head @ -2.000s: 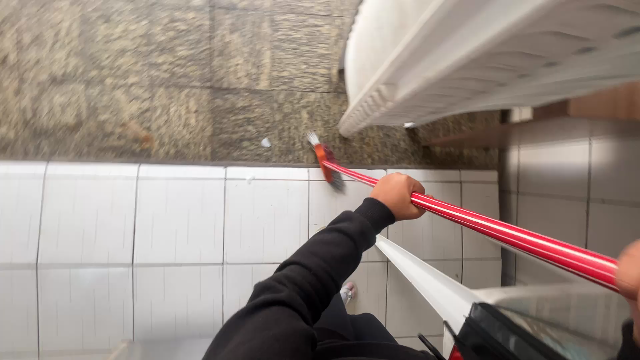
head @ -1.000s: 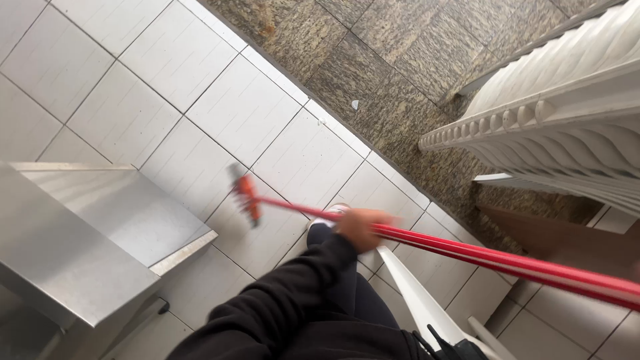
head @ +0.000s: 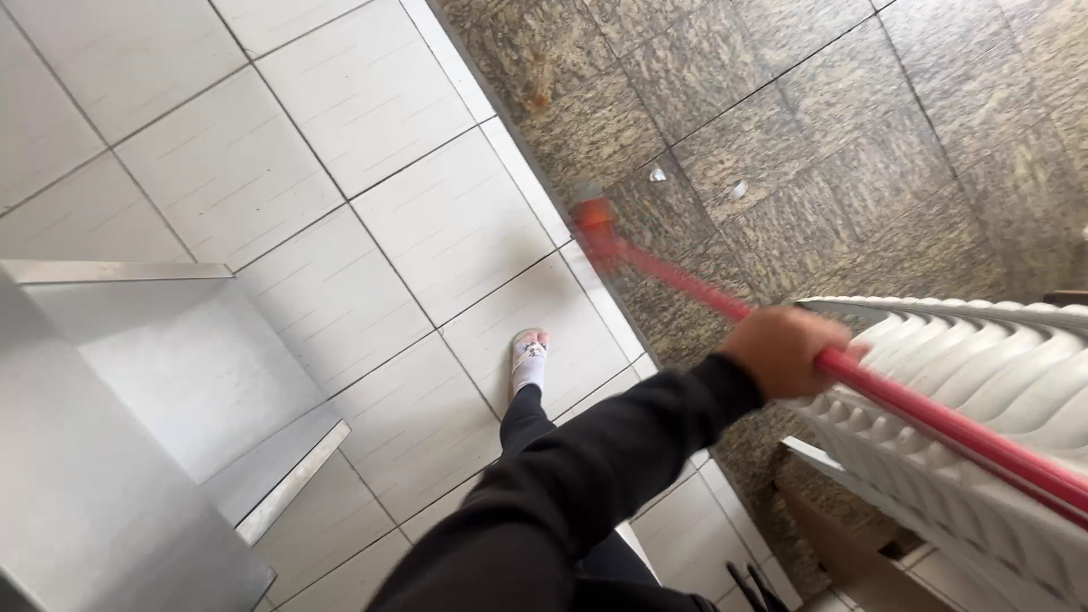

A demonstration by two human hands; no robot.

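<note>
My left hand (head: 786, 353), in a black sleeve, is closed around the red pole (head: 960, 416) of a broom. The pole runs from the right edge down to a blurred orange-red broom head (head: 597, 223) at the seam between white tiles and speckled stone floor. Two small whitish scraps (head: 656, 175) (head: 739, 189) lie on the stone, to the right of the head. My right hand is out of view.
White wavy-edged plastic furniture (head: 1003, 374) stands at the right, near the pole. A metal unit with a shelf (head: 195, 365) fills the lower left. My foot in a white sock and sandal (head: 530, 357) is on the white tiles (head: 408, 229).
The broom head has moved from the white tiles to the edge of the stone floor. My left hand still grips the pole. The view has shifted and turned. My right hand, partly visible earlier, has left the frame.
</note>
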